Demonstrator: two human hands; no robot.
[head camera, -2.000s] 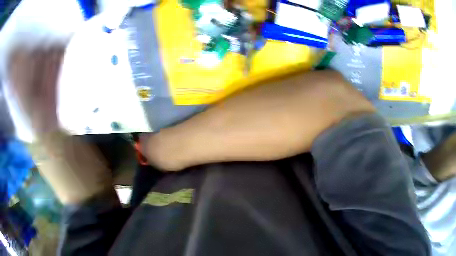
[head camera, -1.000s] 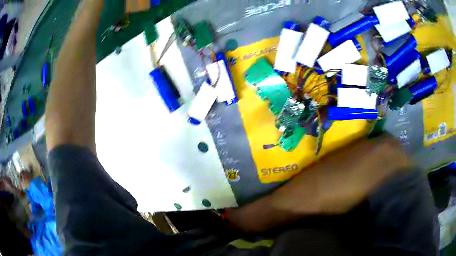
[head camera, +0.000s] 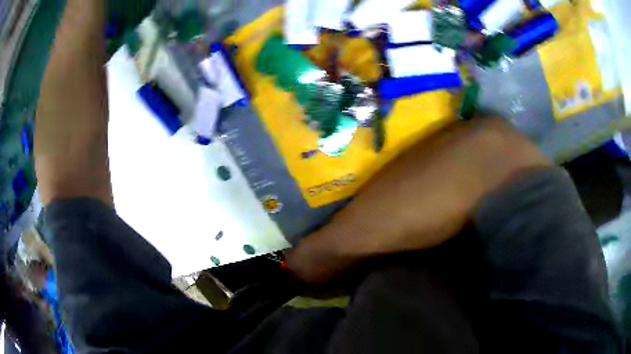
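Observation:
Blue battery cells with white pads (head camera: 421, 84) lie piled with green circuit boards (head camera: 284, 62) and wires on the grey and yellow printed sheet (head camera: 332, 187). To the left, a blue cell (head camera: 159, 108) lies on the white board (head camera: 173, 207), with two white-padded cells (head camera: 207, 114) beside it. My left forearm (head camera: 72, 124) reaches up past the top edge; the hand is out of the picture. My right forearm (head camera: 415, 193) crosses to the left, low over the printed sheet. The hand end is dark and blurred at the white board's near edge, beside a small red-orange spot.
A dark green conveyor belt (head camera: 24, 90) with blue pieces runs along the far left. Below the white board's near edge is a brown, carton-like edge (head camera: 213, 289). Blurred blue material is at the lower left. The printed sheet's front edge is at the right.
The view has shifted, so the sheets sit differently in the picture. Two seconds ago my left arm was low at the left, its blurred hand over the white board; now it reaches up past the top edge.

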